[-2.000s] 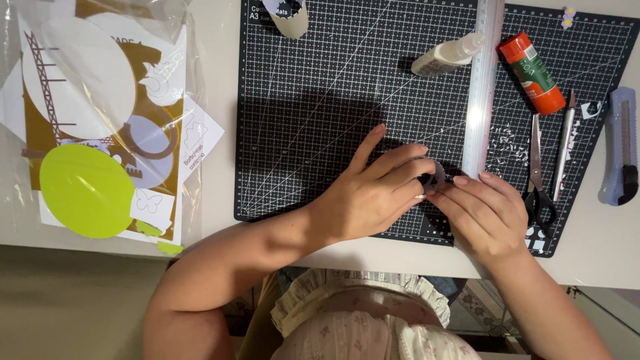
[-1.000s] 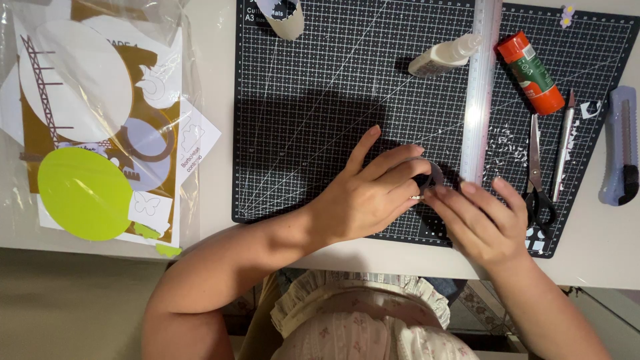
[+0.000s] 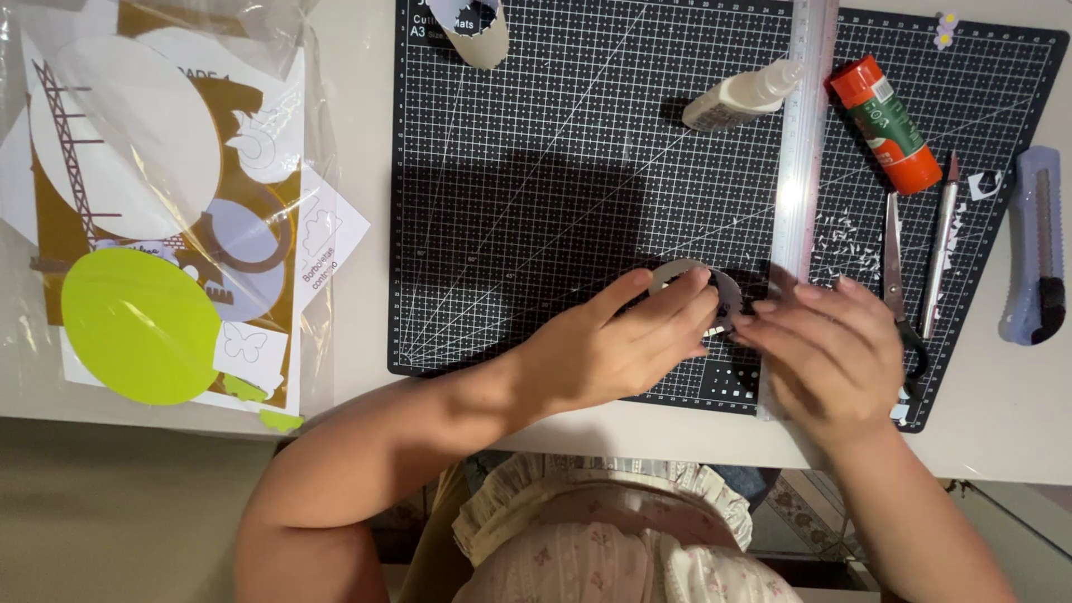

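My left hand [image 3: 636,339] holds a curled strip of lilac-grey paper [image 3: 727,295] over the lower part of the black cutting mat [image 3: 536,126]. The strip bends into a ring with a notched lower edge, partly hidden by my fingers. On the right, my right hand [image 3: 829,352] has its fingertips close to the ring's right side, above the lower end of a clear ruler [image 3: 796,193]; whether they touch the paper I cannot tell. A white glue bottle [image 3: 733,100] lies farther up the mat.
A paper tube [image 3: 486,42] stands at the mat's top left. To the right are a red glue stick [image 3: 892,126], scissors [image 3: 893,251], a craft knife [image 3: 942,243], paper scraps [image 3: 846,243] and a lilac utility knife [image 3: 1037,243]. A plastic bag of paper cutouts [image 3: 142,335] lies left.
The curled strip shows more of its round shape between my hands than two seconds ago. My left fingers have shifted on it. My right fingers have spread from their closer grouping at the ring.
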